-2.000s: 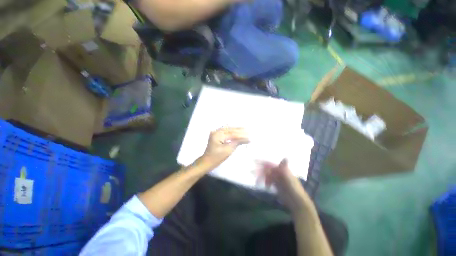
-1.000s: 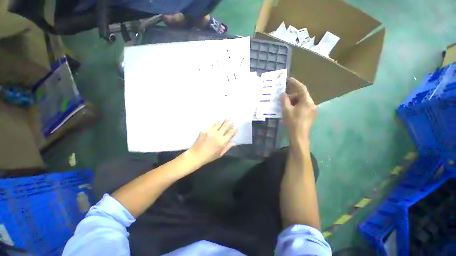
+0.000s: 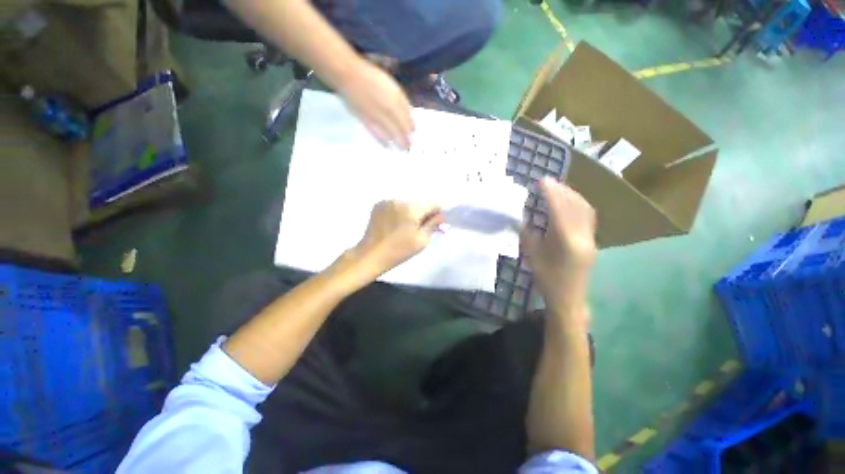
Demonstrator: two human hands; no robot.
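A white board (image 3: 324, 204) lies on a grey ribbed crate (image 3: 537, 157) in front of me. Small dark marks show on its upper right part. A thin white printed sheet (image 3: 482, 218) is stretched between my hands over the board's right part, with a greyish shaded face. My left hand (image 3: 404, 233) pinches its left end with closed fingertips. My right hand (image 3: 561, 233) is at its right end, blurred, and its fingertips are hard to make out. White paper edges show under the sheet at the board's right side.
Another person's hand (image 3: 378, 106) reaches over the board's top edge. An open brown carton (image 3: 639, 199) with small white pieces (image 3: 619, 155) stands beyond my right hand. Blue crates (image 3: 79, 356) stand at left and right. Brown cartons at left hold a blue-and-white packet (image 3: 139, 143).
My left hand has risen from the board's lower edge and now pinches a sheet. The sheet is between both hands. Another person's hand has come in over the board. The view has shifted.
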